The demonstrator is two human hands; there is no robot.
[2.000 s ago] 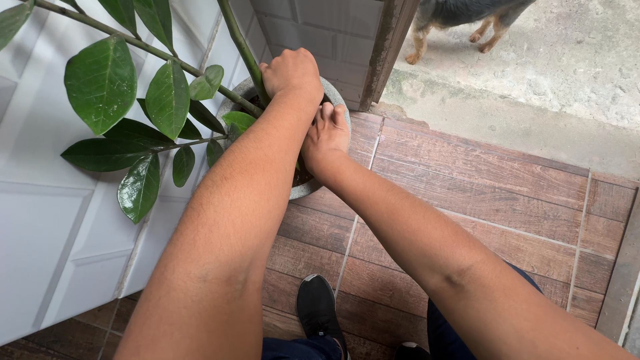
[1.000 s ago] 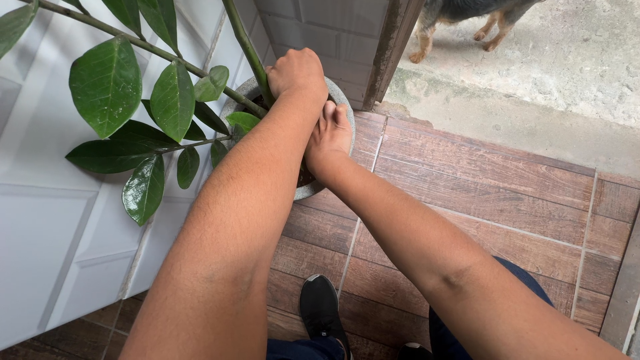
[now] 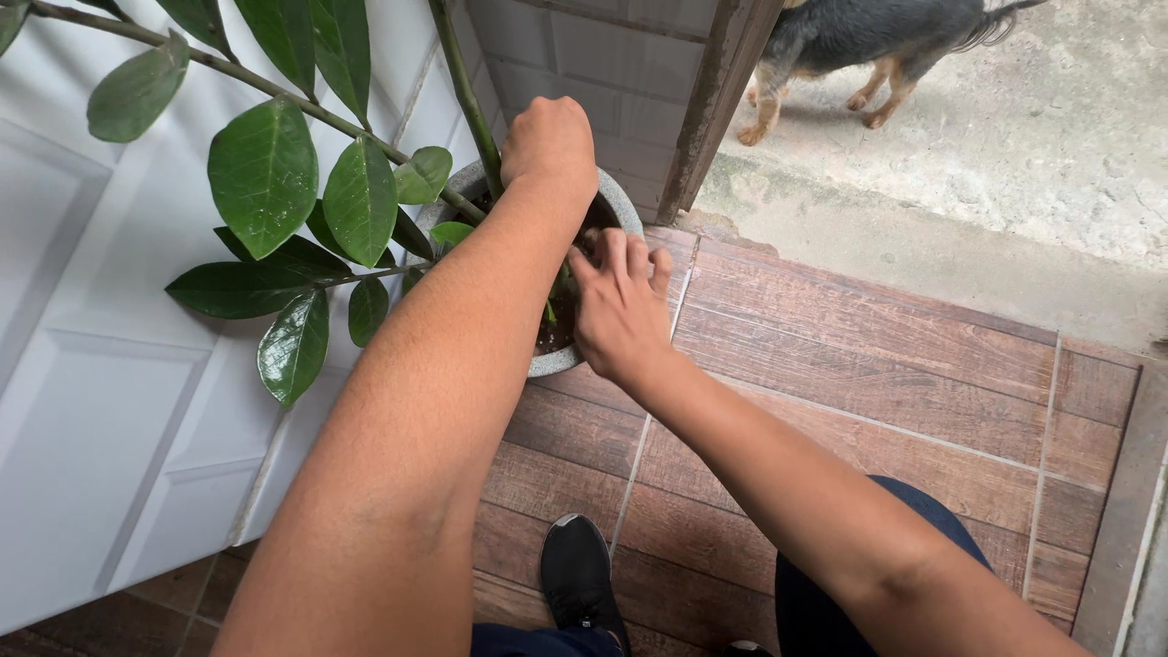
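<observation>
A round grey speckled plant pot (image 3: 554, 363) stands in the corner, holding dark soil (image 3: 558, 330) and a green leafy plant (image 3: 265, 178) with thick stems. My left hand (image 3: 550, 146) is curled over the far side of the pot, beside the upright stem; its fingertips and whatever it may hold are hidden. At the pot's right rim, my right hand (image 3: 625, 297) has its fingers spread and bent down over the soil, with nothing visible in them. A small green leaf shows between my forearm and the right hand.
White panelled wall (image 3: 100, 429) runs along the left. Beyond the pot are a tiled wall (image 3: 611, 73) and a worn door frame (image 3: 716, 109). A dark dog with tan legs (image 3: 849, 36) stands on concrete outside. Wood-look floor tiles (image 3: 858, 365) and my black shoe (image 3: 577, 570) lie below.
My right hand has shifted from under my left wrist toward the pot's right rim, and its fingers are spread apart. The left hand remains over the pot's far side. More of the dog shows.
</observation>
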